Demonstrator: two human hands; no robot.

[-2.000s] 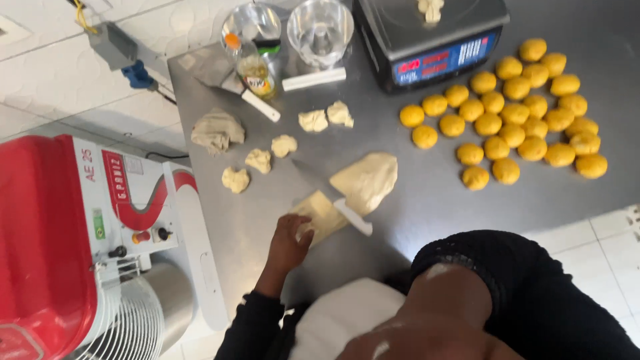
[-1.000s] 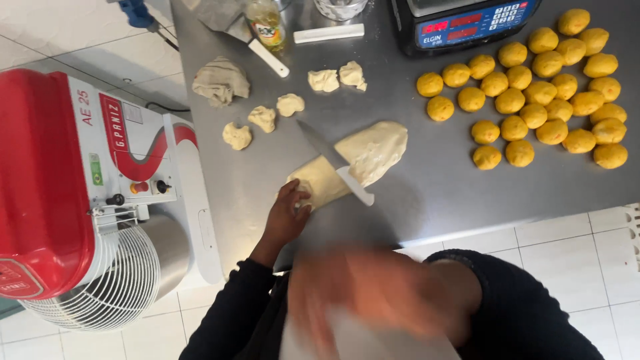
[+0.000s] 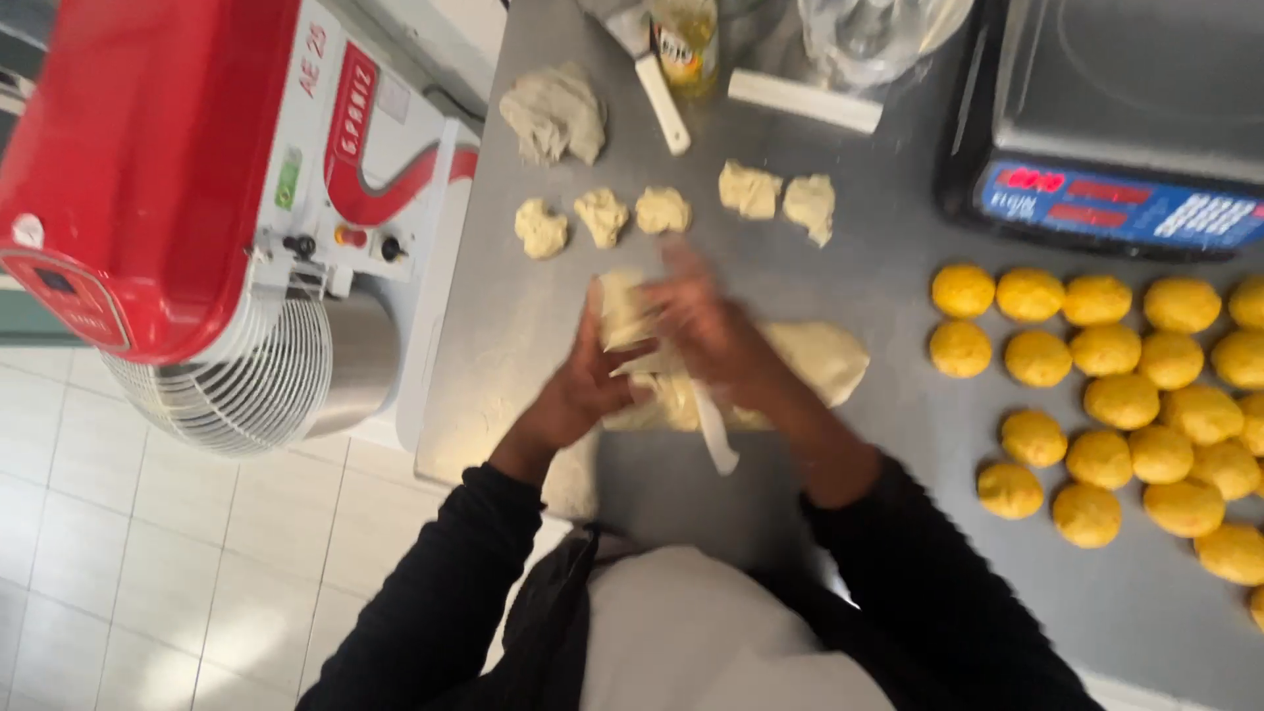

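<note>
My left hand (image 3: pixel 583 390) holds a pale piece of dough (image 3: pixel 625 310) above the metal table. My right hand (image 3: pixel 699 314), blurred, is at the right side of that piece; its exact hold is hard to tell. Under and beside my hands lies a larger slab of dough (image 3: pixel 818 357). A knife with a white handle (image 3: pixel 715 434) rests on the slab, its blade hidden by my hands. Beyond my hands, several small dough pieces (image 3: pixel 663 210) lie in a row, with two more dough pieces (image 3: pixel 750 191) to their right.
A digital scale (image 3: pixel 1116 118) stands at the back right, with several yellow balls (image 3: pixel 1121 400) in front of it. A cloth (image 3: pixel 556 114), a white-handled scraper (image 3: pixel 661 104), a glass jar (image 3: pixel 684 49) and a white bar (image 3: pixel 806 100) lie farther back. A red mixer (image 3: pixel 148 148) is at left.
My left hand has lifted from the slab's left end and now has a dough piece. My right hand has come over beside it. The view has moved nearer the table.
</note>
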